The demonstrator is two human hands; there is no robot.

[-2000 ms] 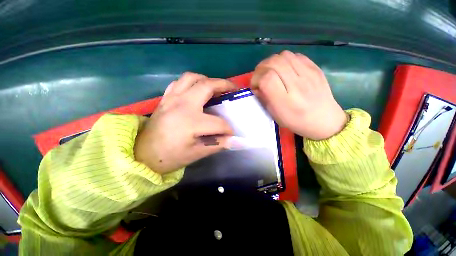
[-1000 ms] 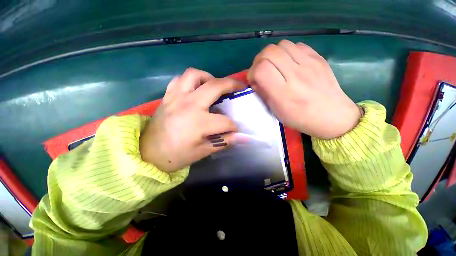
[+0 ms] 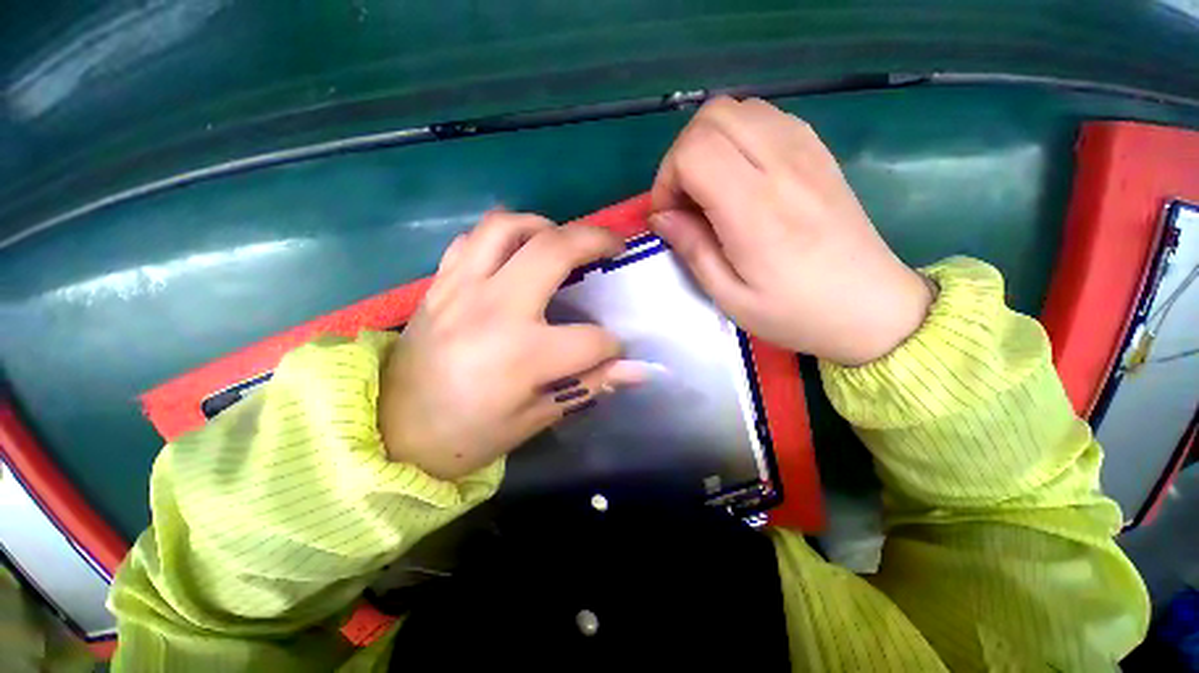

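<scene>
A display panel (image 3: 684, 355) with a pale, shiny face and thin dark border lies on a red foam tray (image 3: 793, 440) in front of me. My left hand (image 3: 493, 348) rests over its upper left part, with the index finger and thumb at the far edge. A few small black strips (image 3: 568, 392) are stuck side by side on a lower finger. My right hand (image 3: 776, 230) is at the far right corner, thumb and index finger close together there. Whether a small piece is between those fingertips cannot be told.
Another panel (image 3: 1151, 408) with thin wires lies in a red tray (image 3: 1098, 263) at the right. A further panel (image 3: 53, 546) in red foam is at the left edge. A metal rail (image 3: 565, 113) crosses the green bench (image 3: 316, 250) beyond the tray.
The right thumb and index finger now show a gap behind their tips at the corner. Fewer black strips show on the left finger. The panel and tray appear slightly further right in view.
</scene>
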